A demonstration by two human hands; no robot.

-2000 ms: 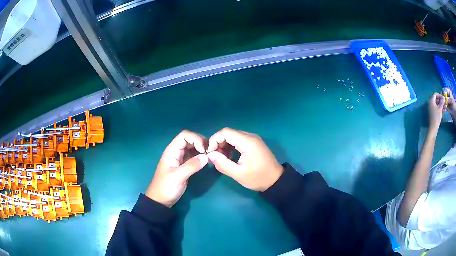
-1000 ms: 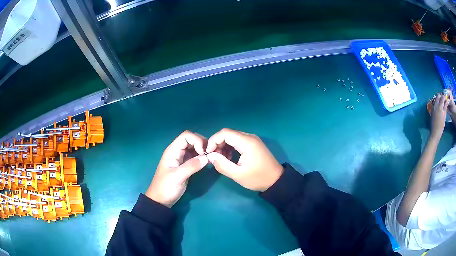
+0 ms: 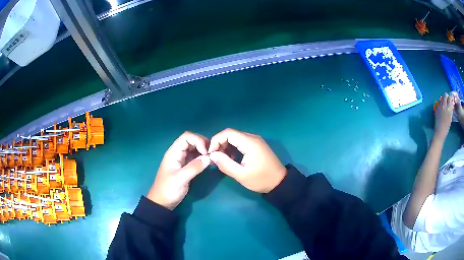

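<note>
My left hand (image 3: 178, 171) and my right hand (image 3: 249, 160) meet at the fingertips above the green bench top (image 3: 234, 223), near the middle of the view. Thumb and index finger of each hand are pinched together around a tiny part (image 3: 208, 154). The part is almost fully hidden between the fingertips, so its type and shape cannot be told. Both hands are bare, with dark sleeves.
Three rows of orange housings (image 3: 95, 130) with white leads lie at left. A blue tray (image 3: 365, 53) of small white parts stands at upper right, with tiny loose parts (image 3: 355, 100) beside it. A metal post (image 3: 94, 48) and rail edge the bench. Another person's arm (image 3: 430, 162) is at right.
My hands have hardly moved and keep the same pinch. At right, the other person's hands have come together near the blue tray there. Orange units on the far belt have shifted slightly left.
</note>
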